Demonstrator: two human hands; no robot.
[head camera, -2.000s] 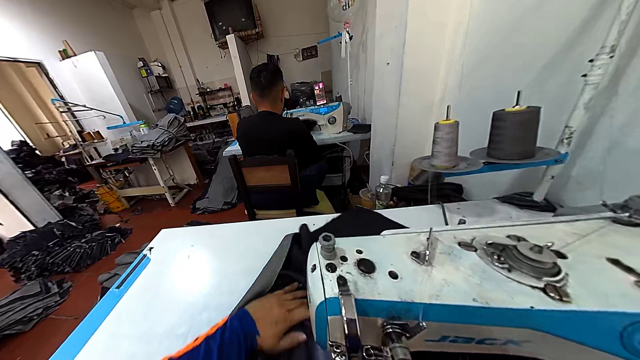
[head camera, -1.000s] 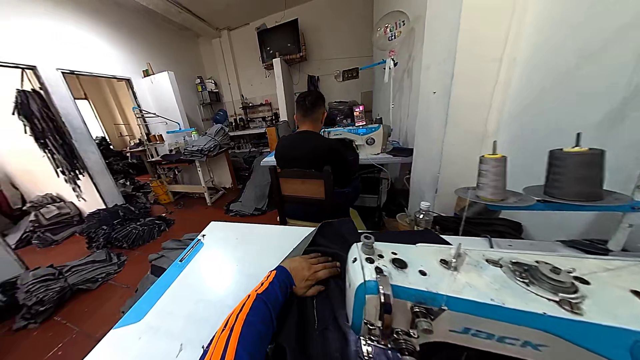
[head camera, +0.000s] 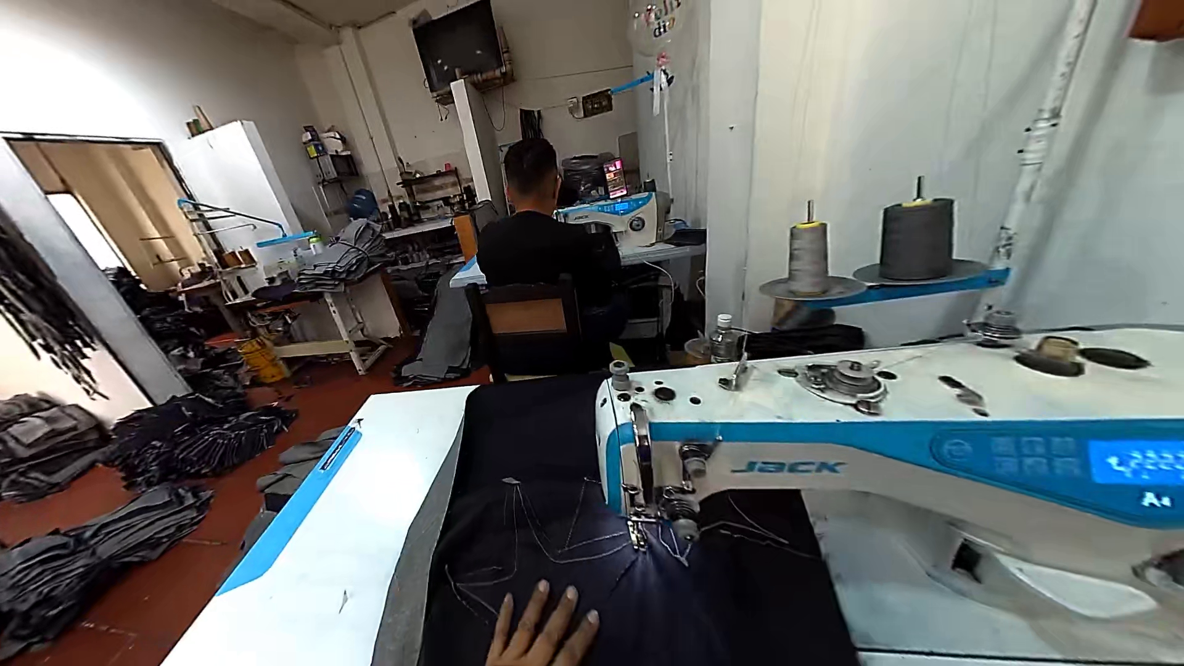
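Note:
A dark fabric piece (head camera: 518, 444) lies across the white sewing table and under the presser foot (head camera: 638, 534) of a Jack sewing machine (head camera: 786, 453). Light stitched or drawn lines and loose threads show on it. One hand, which looks like my left hand (head camera: 544, 631), rests flat on the cloth at the bottom middle, fingers spread, in front of and left of the needle area. A gray fabric edge (head camera: 407, 573) shows along the cloth's left side. My right hand is not visible.
Two thread cones (head camera: 809, 259) stand on a blue-armed holder behind the machine, near a clear bottle (head camera: 724, 339). Ahead, a person in black (head camera: 546, 250) sits at another sewing machine (head camera: 620, 217). Stacks of gray and dark cloth (head camera: 199, 439) lie on the red floor at left.
The hand has moved from beside the machine head toward the near side of the cloth. The dark fabric now lies spread out around the presser foot, with its light lines showing.

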